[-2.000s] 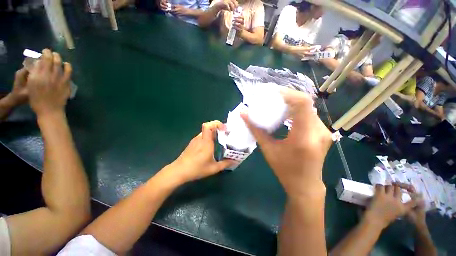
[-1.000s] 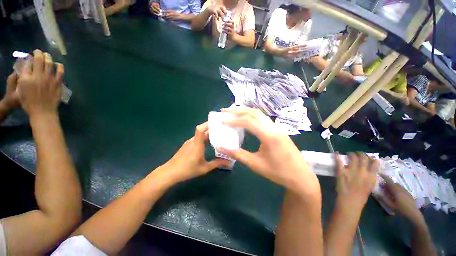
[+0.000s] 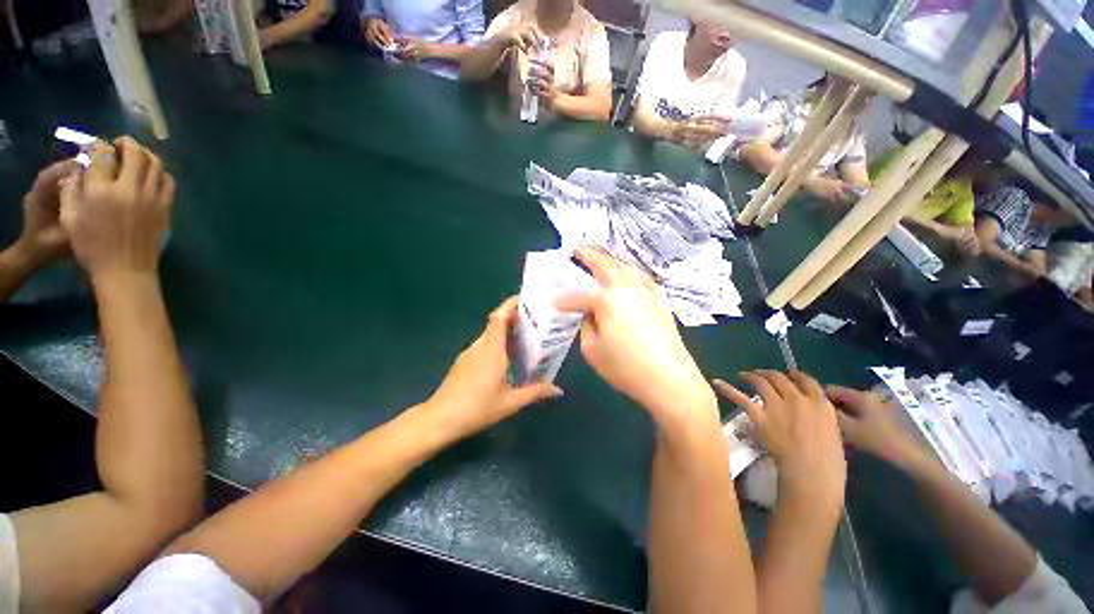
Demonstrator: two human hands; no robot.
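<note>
A white carton with dark print stands tilted above the green table in mid-view. My left hand holds it from the left side, with the thumb at its lower end. My right hand is at the carton's upper right, its fingers on the top end; they hide part of that end. The soft white bundle cannot be told apart now. A leaflet pile lies just beyond my right hand.
A neighbour's hands handle a white piece close to my right forearm. A row of white pieces lies at right. Another person's hands work at left. Pale posts stand at upper right. Workers sit across the green table.
The white bundle in my right hand has come down to the carton and no longer shows as separate. The carton's printed side now faces the camera more. The right neighbour's hands have moved left.
</note>
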